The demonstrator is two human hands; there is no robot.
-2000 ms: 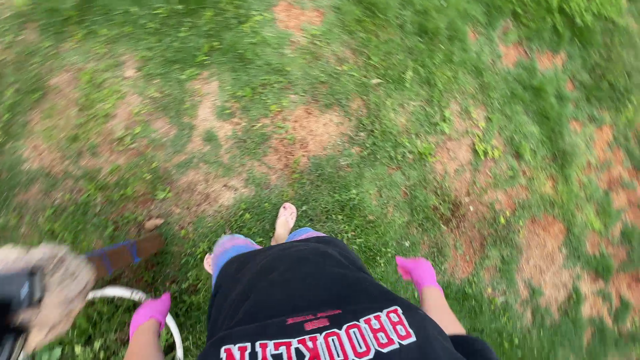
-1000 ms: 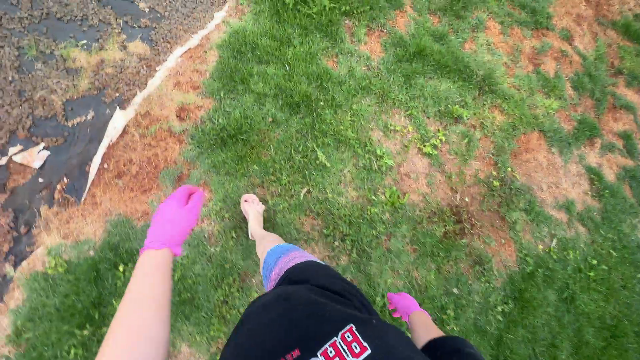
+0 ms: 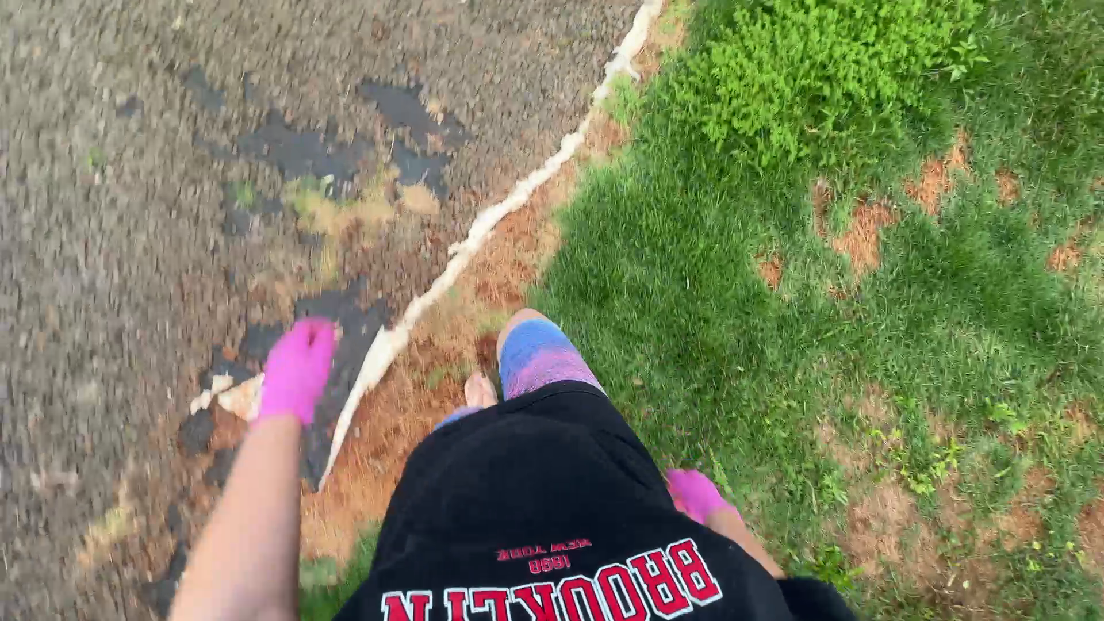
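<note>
My left hand (image 3: 297,371), in a pink glove, hangs in front of me at the left, above dark ground-cover sheeting and a torn pale scrap (image 3: 241,397) on the ground. Its fingers look curled, and nothing shows in them. My right hand (image 3: 697,495), also in a pink glove, hangs low by my right hip, partly hidden by the black shirt (image 3: 535,483), over grass. Nothing shows in it, though its fingers are unclear. Below the shirt, blue and pink shorts (image 3: 543,358) and one bare foot (image 3: 479,391) are in view.
A pale, ragged strip (image 3: 492,216) runs diagonally along the edge of mulch-covered ground (image 3: 103,259). Beside it lies reddish bare soil (image 3: 414,414). Grass (image 3: 690,285) spreads to the right, with a bright green leafy plant clump (image 3: 811,78) at the upper right.
The view has travelled from grass to the mulched ground's edge. A white hoop and brown object near my left hand two seconds ago are out of view. My legs have moved in stride.
</note>
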